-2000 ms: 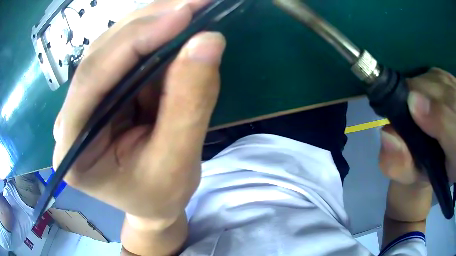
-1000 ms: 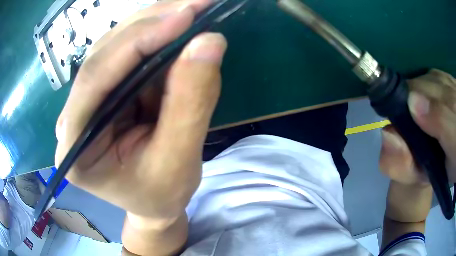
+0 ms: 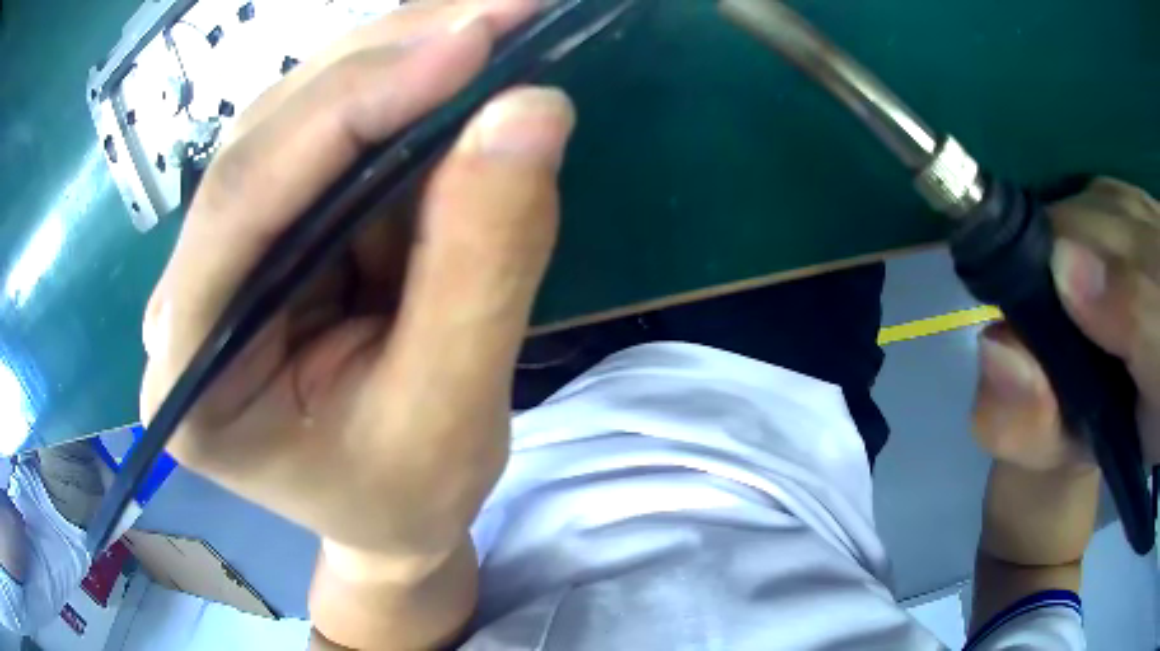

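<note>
My left hand [image 3: 369, 293] is bare and grips long black tweezers [image 3: 255, 282] between thumb and fingers. The tweezers' front end runs out past the top edge, so the tips are hidden. My right hand [image 3: 1081, 331] holds a soldering iron [image 3: 1018, 248] by its black grip at the right. The iron's silver barrel points up and left, and its tip is cut off by the top edge. A white-silver panel [image 3: 155, 108] with holes lies at the upper left, partly covered by my left hand.
The green mat [image 3: 763, 191] covers the bench, with a light brown edge crossing in front of my body. A person in white clothing [image 3: 48, 541] shows at the lower left, beside a cardboard piece [image 3: 197, 568]. A yellow floor line [image 3: 939, 323] shows at the right.
The soldering iron and the fingers of my right hand have shifted slightly to the right. My left hand and the tweezers have barely moved.
</note>
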